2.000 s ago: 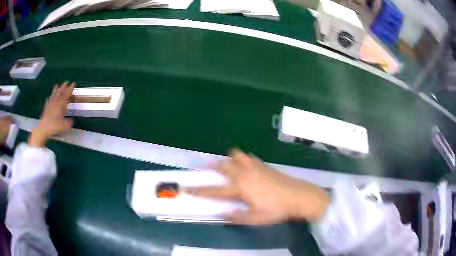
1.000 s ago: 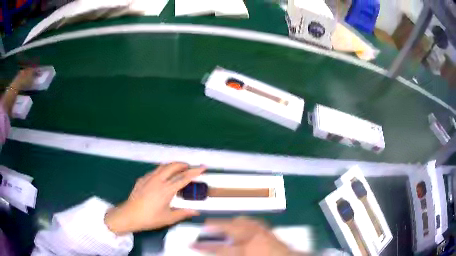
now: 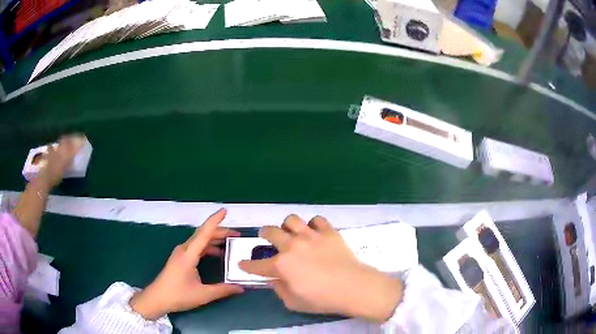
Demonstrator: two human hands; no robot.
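Observation:
A slim white watch box (image 3: 244, 256) with a dark watch face lies crosswise on the green bench in front of me. My right hand (image 3: 314, 271) lies over its middle and grips it, with the index finger beside the watch face. My left hand (image 3: 189, 271) is at the box's left end, fingers and thumb spread on either side of it, with a gap to the palm. A plain white box part (image 3: 385, 244) shows to the right beyond my right hand. The join between the two is hidden under that hand. A white edge (image 3: 307, 328) shows at the bottom.
Two watch boxes (image 3: 493, 251) lie slanted at right, with more boxes (image 3: 570, 254) standing beyond. On the belt are an outer box (image 3: 415, 130) and another white box (image 3: 516, 160). At left another person's hand (image 3: 57, 156) is on boxes. White sheets (image 3: 131, 26) lie across the belt.
My right hand has moved up from the nearer box onto the watch box in front. My left hand has slid left off the watch face to the box end. The belt boxes have shifted right.

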